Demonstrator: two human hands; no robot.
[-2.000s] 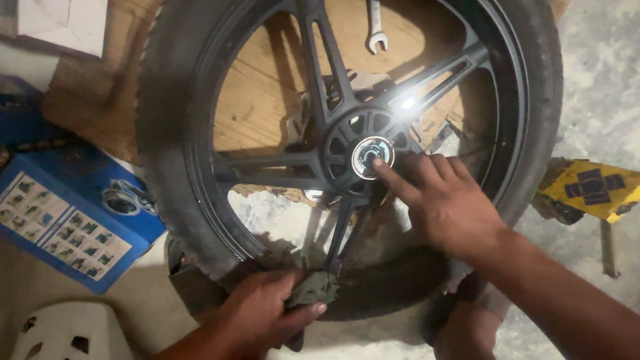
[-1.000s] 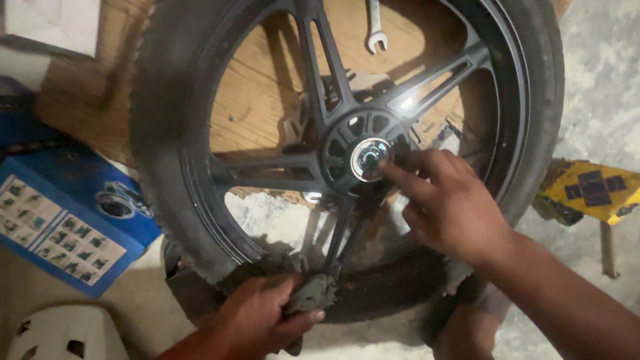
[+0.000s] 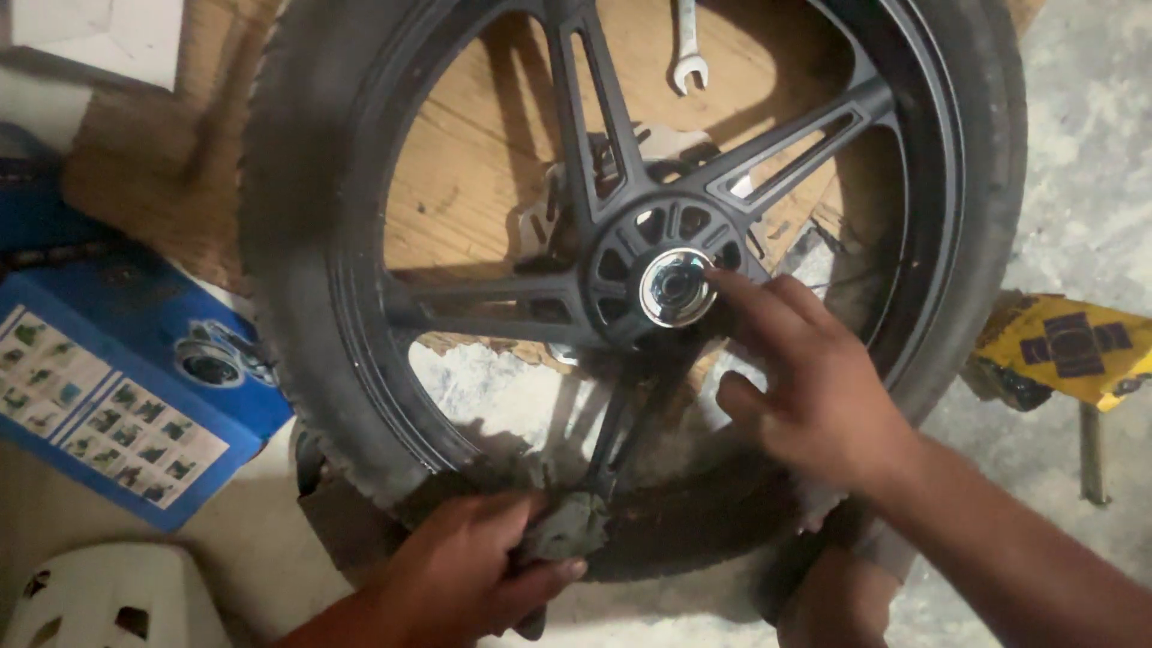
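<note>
A black spoked motorcycle wheel (image 3: 576, 306) with its tyre (image 3: 985, 153) lies over a wooden board. In its hub sits a round, shiny metal bearing or ring (image 3: 678, 286). The index finger of my right hand (image 3: 810, 387) touches the right edge of that ring; the other fingers are partly bent and nothing shows in them. At the lower rim, my left hand (image 3: 477, 567) grips a dark, dirty rag (image 3: 571, 526) between thumb and fingers. A perforated metal disc (image 3: 537, 216) shows partly beneath the hub.
An open-end wrench (image 3: 689, 54) lies on the wooden board (image 3: 450, 198). At the left are a blue printed box (image 3: 144, 378), a white box (image 3: 108, 36) and a white plastic piece with holes (image 3: 117, 598). A yellow wrapper (image 3: 1071, 346) is on the concrete floor at the right.
My right index finger has shifted a little, from the middle of the hub ring to its right edge. My left hand stays at the lower rim with the rag.
</note>
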